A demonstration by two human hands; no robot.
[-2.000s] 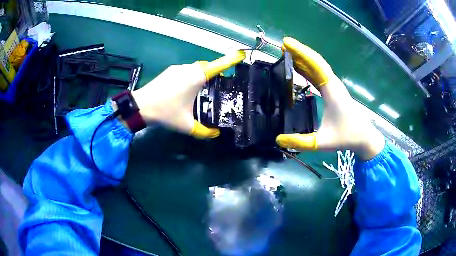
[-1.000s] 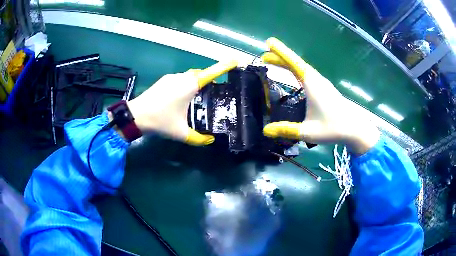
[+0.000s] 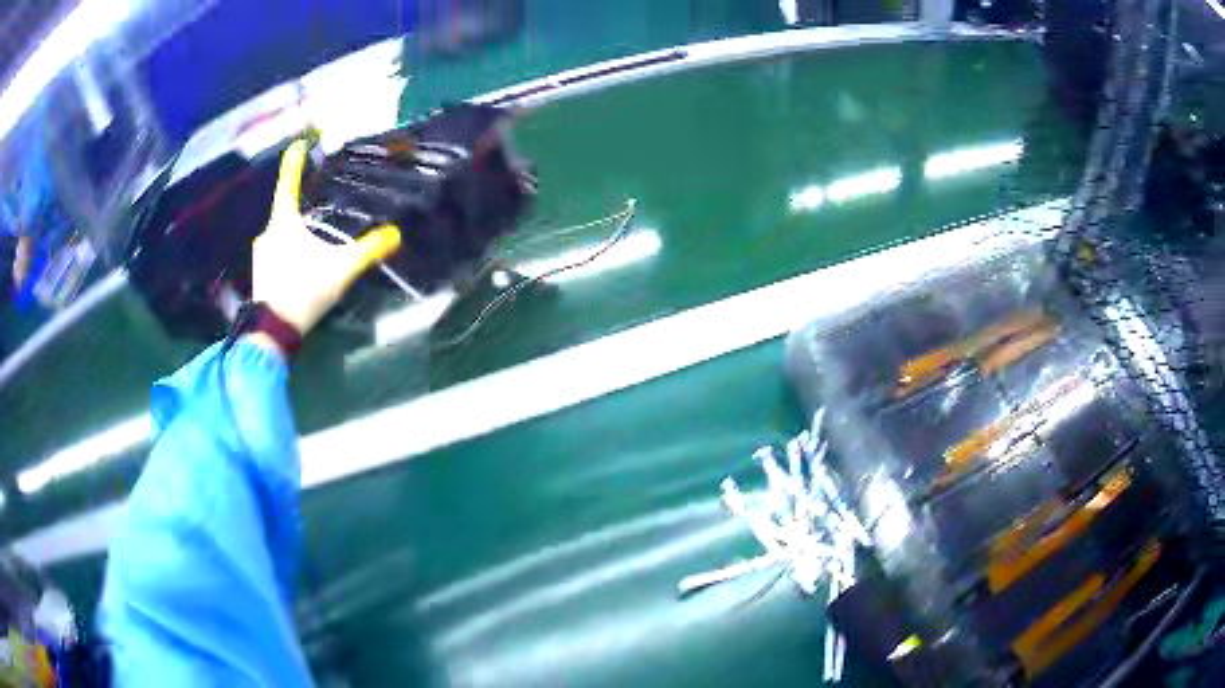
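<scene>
A black housing (image 3: 423, 188) with thin wires trailing to its right lies on the green conveyor at upper left. My left hand (image 3: 316, 235), with yellow finger cots and a dark red wrist strap, has its finger and thumb spread around the left end of this housing. The view is blurred there and the other fingers are hidden. A further dark, bulky mass (image 3: 195, 242) lies left of my hand; I cannot tell whether it is a separate housing. My right hand is out of the picture.
A clear blister tray (image 3: 860, 390) with dark panels and orange ribbons stands at right. White sticks (image 3: 799, 518) lie beside it, near a dark tool (image 3: 880, 625). The conveyor's pale edge (image 3: 605, 370) crosses the middle. A mesh surface (image 3: 1142, 175) is at far right.
The view has swung towards the conveyor and tray. My left hand has gone from over the bench to the conveyor. My right hand has left the picture. The frame pile is out of view.
</scene>
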